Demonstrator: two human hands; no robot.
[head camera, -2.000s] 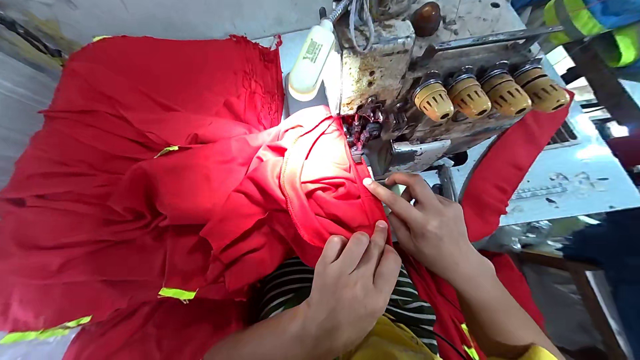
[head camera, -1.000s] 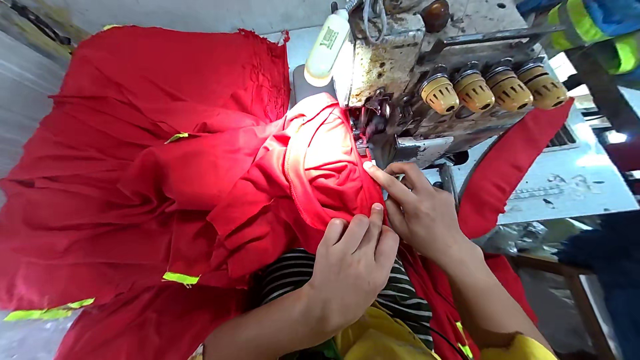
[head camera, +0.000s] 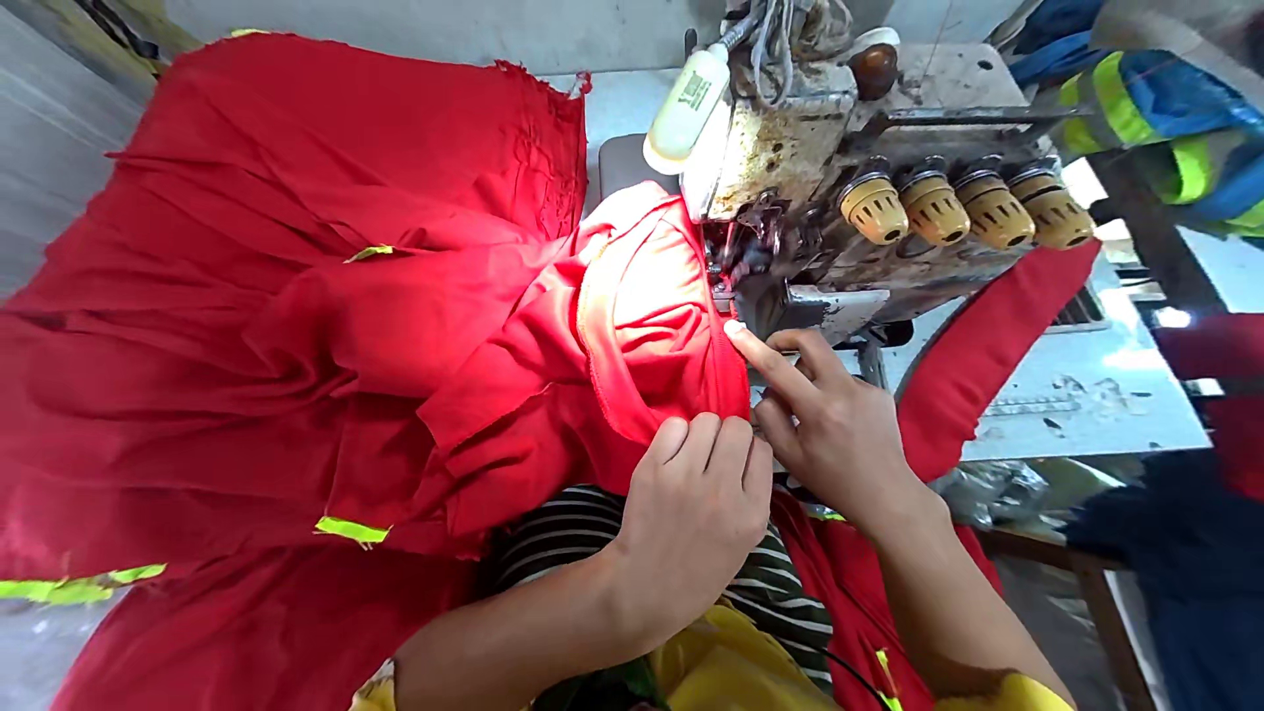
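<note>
Red fabric (head camera: 434, 326) with a seamed, curved edge lies under the needle area of an overlock sewing machine (head camera: 790, 168), lit by a small lamp (head camera: 688, 109). My left hand (head camera: 681, 523) grips the fabric's near edge, its fingers curled over the cloth and the thumb hidden. My right hand (head camera: 829, 415) is just beside it, the index fingertip pressing the edge close below the presser foot and the other fingers bent. Whether the right hand pinches the cloth cannot be told. The needle is not clearly visible.
Four yellow tension knobs, one here (head camera: 874, 209), front the machine. A red strip (head camera: 997, 355) hangs over the white table (head camera: 1086, 395) at the right. Red cloth with yellow-green tabs (head camera: 354, 530) spreads left and over the lap. Blue and fluorescent cloth (head camera: 1175, 128) lies at the upper right.
The fabric's edge and folds have shifted a little beside the machine, while both hands stay on or close to that edge. The view has moved slightly.
</note>
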